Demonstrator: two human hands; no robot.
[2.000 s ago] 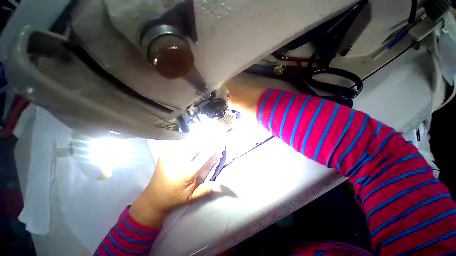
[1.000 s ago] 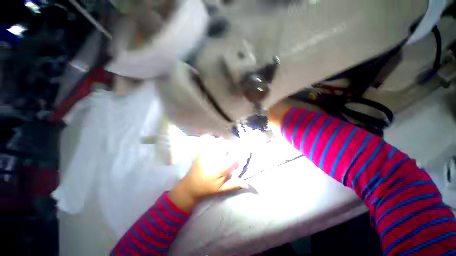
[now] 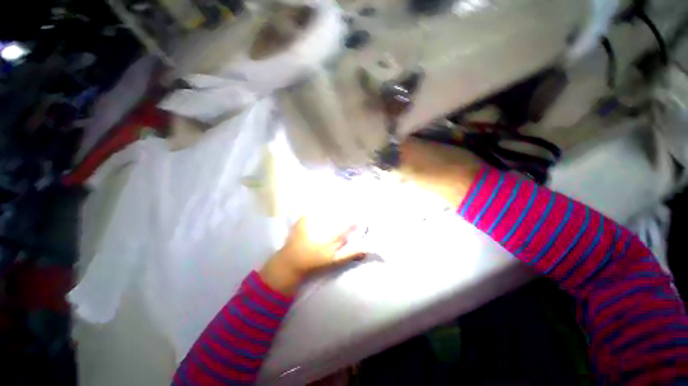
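Observation:
White fabric (image 3: 215, 234) spreads left of the needle area and runs into strong glare, where its edge is washed out. My left hand (image 3: 311, 247) lies palm down in front of the needle area, fingers partly lost in the glare; whether it grips cloth cannot be told. My right hand (image 3: 430, 172) is beside the presser foot area (image 3: 386, 157), partly behind the machine head; its fingertips are washed out. The cream sewing machine head (image 3: 468, 75) stands above both hands. The picture is blurred.
Black-handled shears (image 3: 528, 151) lie right of the needle, behind my right forearm. A red edge (image 3: 121, 143), apparently of a basket, shows at the left behind the cloth. The white table's front edge (image 3: 453, 298) runs diagonally below my hands. The lamp glare covers the middle.
The view has swung, showing more of the cloth at left. My right hand has shifted rightward from the needle and shows more. The dark trim near my left hand is now mostly lost in glare.

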